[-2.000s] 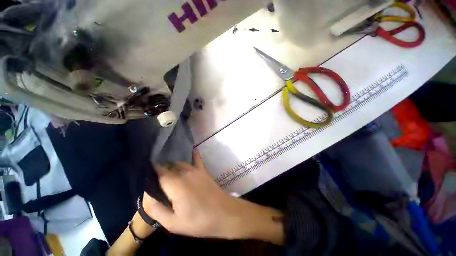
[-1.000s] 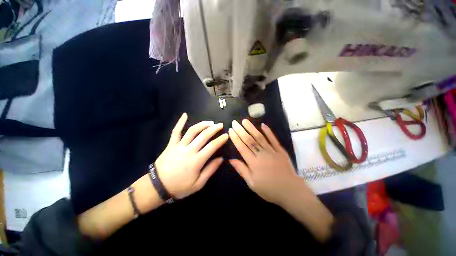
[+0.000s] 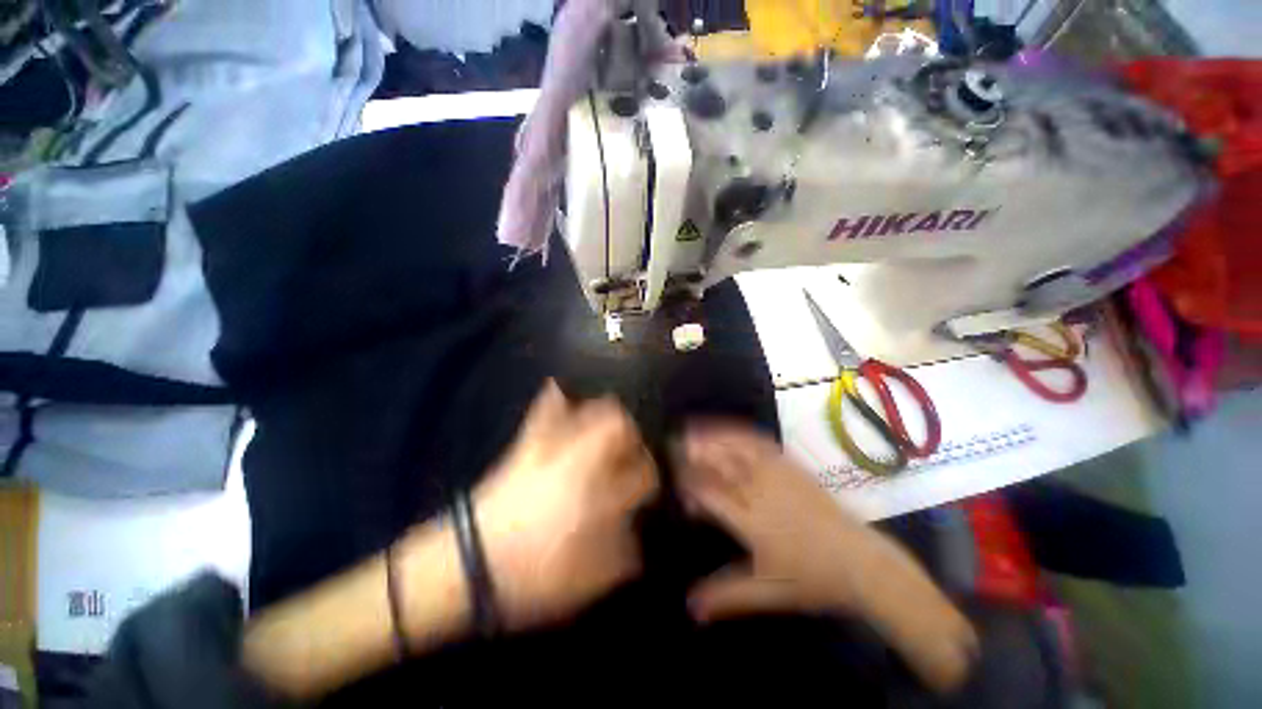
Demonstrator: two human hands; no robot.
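Note:
A large black fabric panel (image 3: pixel 346 277) lies under the needle area and both hands. My left hand (image 3: pixel 568 506), blurred, is curled on the panel in front of the presser foot (image 3: pixel 616 327) and seems to grip the cloth; its fingertips are hidden. My right hand (image 3: pixel 768 519), also blurred, is over the panel to the right, thumb apart from the fingers, with no held thing visible. The white machine head (image 3: pixel 817 180) with purple lettering stands behind the hands. The needle itself is too small to make out.
Scissors with red and yellow handles (image 3: pixel 886 416) lie right of the panel; a second pair (image 3: pixel 1045 363) lies farther right. Grey-blue garment pieces (image 3: pixel 263 83) are piled left. A mauve thread bundle (image 3: pixel 547 153) hangs at the machine's left end. Red cloth (image 3: pixel 1218 208) is at the far right.
The view has shifted and shows more of the machine. My left hand has gone from flat to curled. My right hand has moved away from the presser foot, its thumb spread.

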